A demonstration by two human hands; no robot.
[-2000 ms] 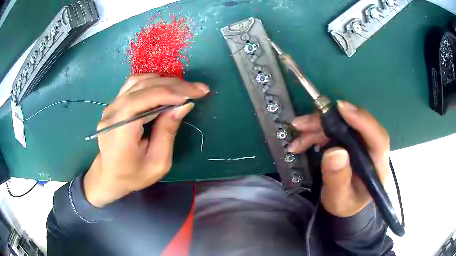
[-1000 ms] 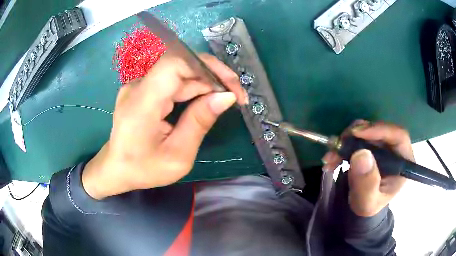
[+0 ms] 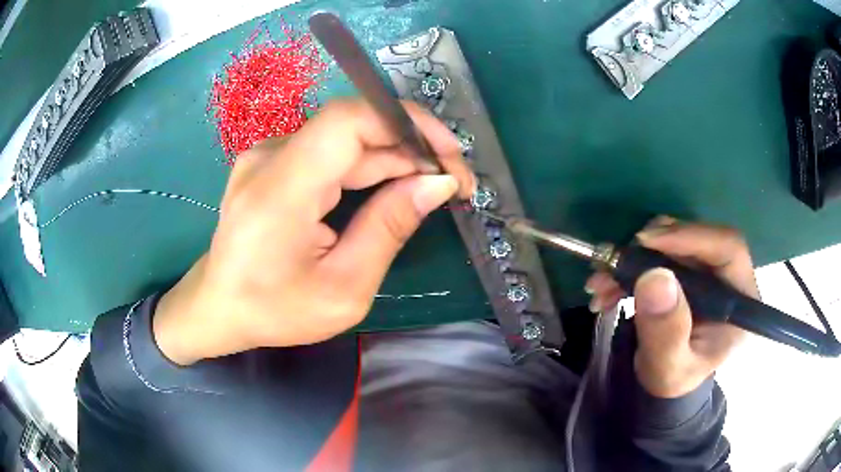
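Observation:
A grey strip housing point(image 3: 498, 166) with several silvery round parts lies slanted on the green mat. My left hand point(image 3: 313, 230) pinches dark tweezers point(image 3: 369, 88) between thumb and forefinger over the strip's left edge. The tweezer tips are beside the third round part point(image 3: 482, 198); whether they hold a wire is too small to tell. My right hand point(image 3: 687, 295) holds a black soldering iron point(image 3: 701, 300). The iron's tip is at the strip between the third and fourth round parts. A loose pile of short red wires point(image 3: 263, 97) lies left of the strip.
Stacked strip housings point(image 3: 83, 97) stand at upper left, with a white tag point(image 3: 30, 238) and a long curved strand point(image 3: 124, 192) nearby. A spare housing point(image 3: 645, 41) lies at upper right, a black block point(image 3: 816, 129) at far right. A pale straight strand point(image 3: 412, 295) lies near the mat's front edge.
My left hand has moved right from near the red pile to the strip, the tweezers now pointing down at it. The iron's tip has moved down from the strip's upper right side onto its middle.

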